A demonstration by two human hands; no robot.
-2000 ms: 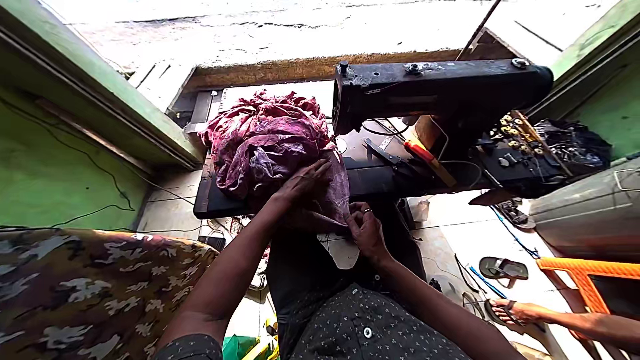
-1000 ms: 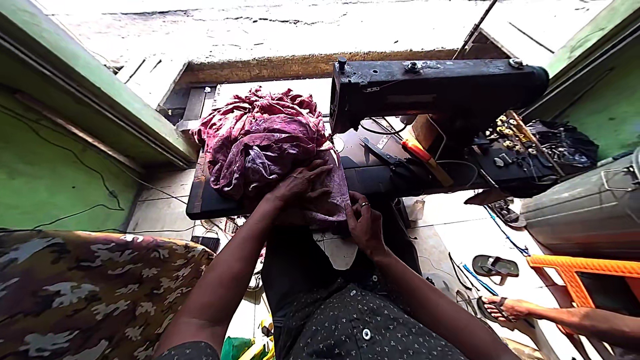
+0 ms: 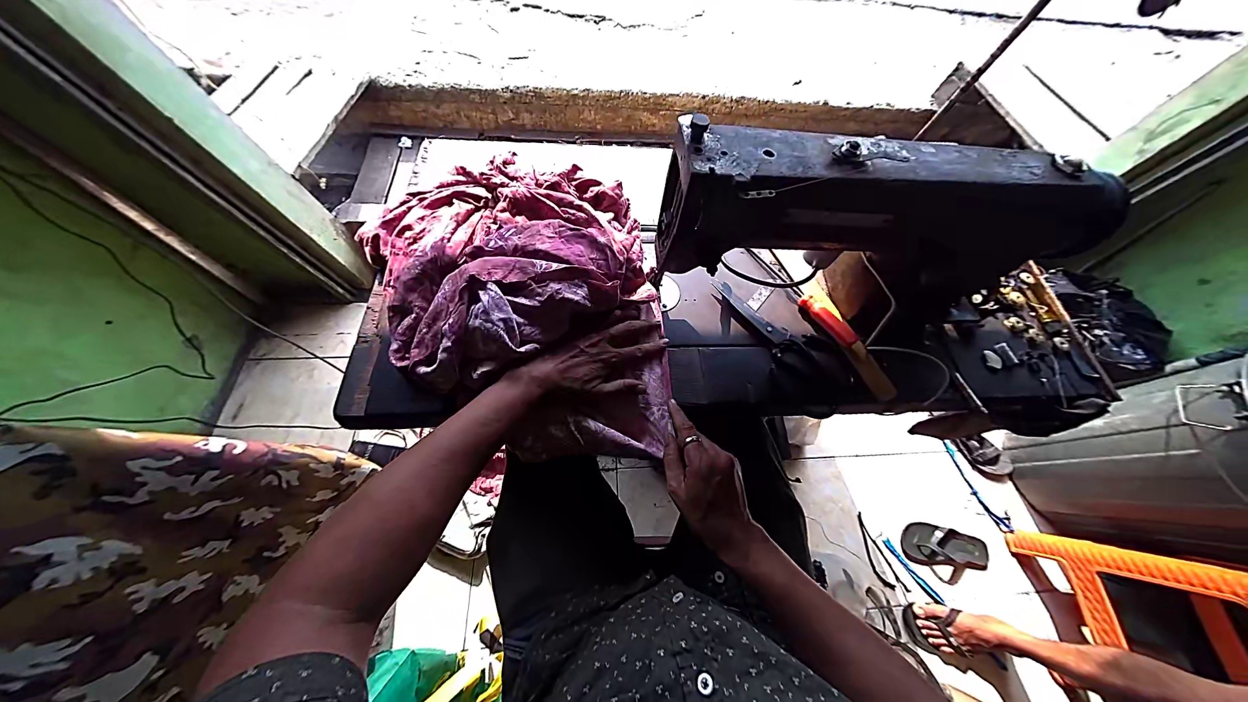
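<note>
A bunched heap of pink and purple patterned cloth (image 3: 507, 263) lies on the left part of the dark sewing table (image 3: 366, 395), by the needle end of a black sewing machine (image 3: 897, 195). My left hand (image 3: 595, 361) rests flat on the cloth with its fingers spread toward the machine. At the table's front edge my right hand (image 3: 704, 473), with a ring on one finger, pinches the cloth's edge between thumb and fingers. Scissors (image 3: 751, 312) and a tool with a red-orange handle (image 3: 829, 322) lie under the machine's arm. The needle area is largely hidden.
Thread bobbins and small parts (image 3: 1019, 317) lie at the table's right end. Camouflage cloth (image 3: 175, 556) is at lower left. An orange plastic chair (image 3: 1131, 565), a sandal (image 3: 944, 548) and another person's foot (image 3: 955, 629) are at lower right. Green walls (image 3: 88, 312) flank the table.
My left hand's fingers lie more spread across the cloth than two seconds ago. My right hand stays at the cloth's edge.
</note>
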